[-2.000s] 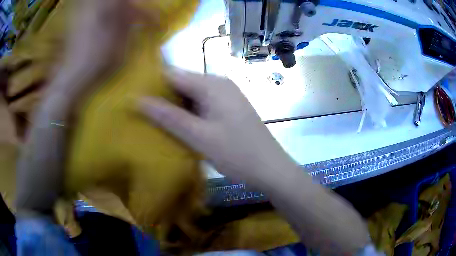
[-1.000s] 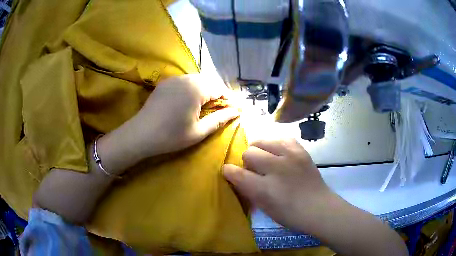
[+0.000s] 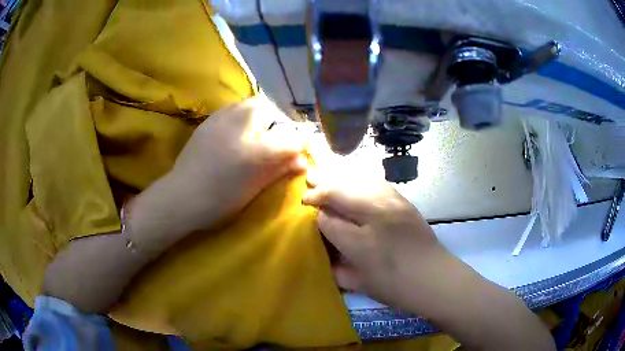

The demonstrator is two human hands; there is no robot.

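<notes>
A mustard-yellow cloth (image 3: 253,274) lies left of the needle area and over the table's front edge. My left hand (image 3: 226,158) holds the cloth at its edge, fingertips in the bright lamp glow. My right hand (image 3: 370,226) pinches the same edge just right of and below the left fingertips. The white sewing machine head (image 3: 425,68) stands over and behind my hands. The needle and presser foot are lost in the glare and behind a shiny metal part (image 3: 345,82). A dark round knob (image 3: 400,168) hangs right of the glow.
White strips (image 3: 554,178) hang at the machine's right. A slim dark metal tool (image 3: 612,211) lies at the far right. Measuring tape markings (image 3: 390,326) run along the table's curved front edge. Yellow pieces (image 3: 596,319) show below the table at the lower right.
Since two seconds ago, the cloth has been laid flat at the machine and both hands have come to its edge. In the last second the right fingers have moved up closer to the left fingertips.
</notes>
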